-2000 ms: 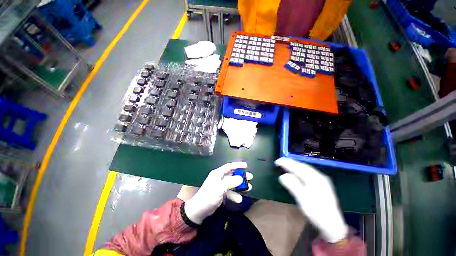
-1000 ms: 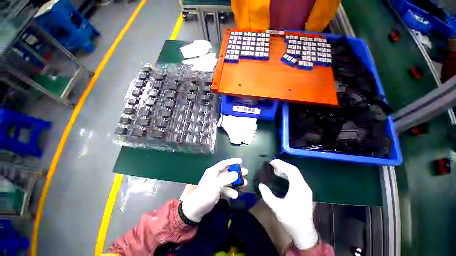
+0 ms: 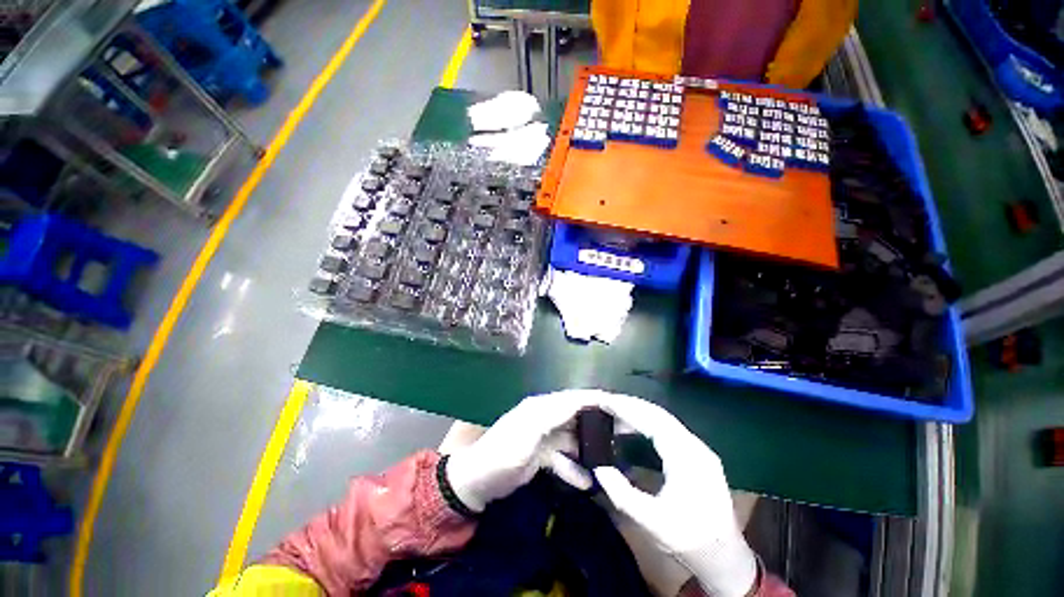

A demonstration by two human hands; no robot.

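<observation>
My left hand, in a white glove, and my right hand, also gloved, meet above my lap at the bench edge. Between their fingertips they hold a small black moulded part, upright, with more dark material behind it against the right palm. The blue part is not visible; the fingers and the black part may hide it. Both hands touch the work.
A clear blister tray with rows of dark parts lies at left. White gloves lie on the green bench. An orange board with blue-and-white pieces rests over a small blue bin and a large blue bin of black parts. A person stands opposite.
My right hand has come in from the right with the black part and joined my left hand. The blue part in my left fingers is now out of sight. The view has shifted slightly.
</observation>
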